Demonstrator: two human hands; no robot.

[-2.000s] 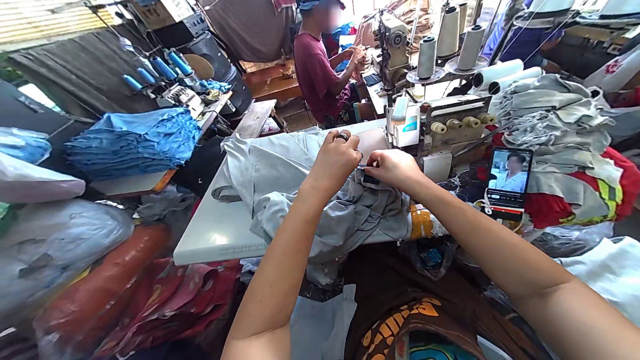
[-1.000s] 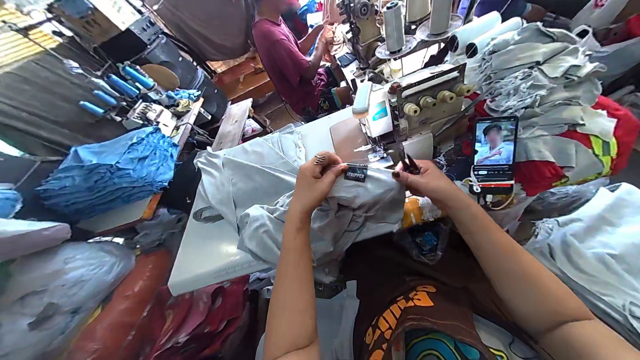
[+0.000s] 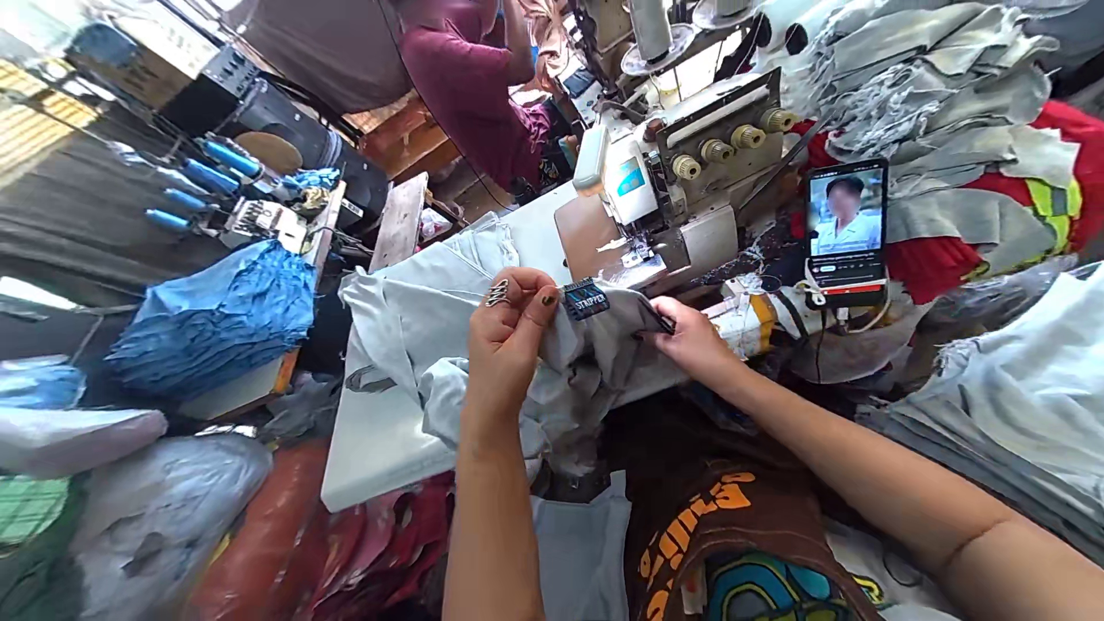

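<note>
A light grey knit garment (image 3: 414, 328) lies bunched over the white sewing table (image 3: 371, 457). My left hand (image 3: 513, 336), with a ring on one finger, pinches its edge beside a dark woven label (image 3: 586, 298) that bears writing. My right hand (image 3: 690, 341) holds the same garment to the right of the label; a dark narrow object, perhaps thread snips, shows at its fingers. Just beyond the hands stands an overlock sewing machine (image 3: 634, 185) with several tension dials.
A phone (image 3: 847, 224) stands at the right before piled grey fabric pieces (image 3: 940, 95). Blue cut pieces (image 3: 224, 319) are stacked at left, near plastic bags (image 3: 164, 509). A person in a maroon shirt (image 3: 457, 69) is beyond the table. Grey cloth (image 3: 1035, 371) lies at the right.
The hands and the garment's edge appear closer to the machine's lower front in view, which has shifted. The label, hidden two seconds ago, shows beside my left hand.
</note>
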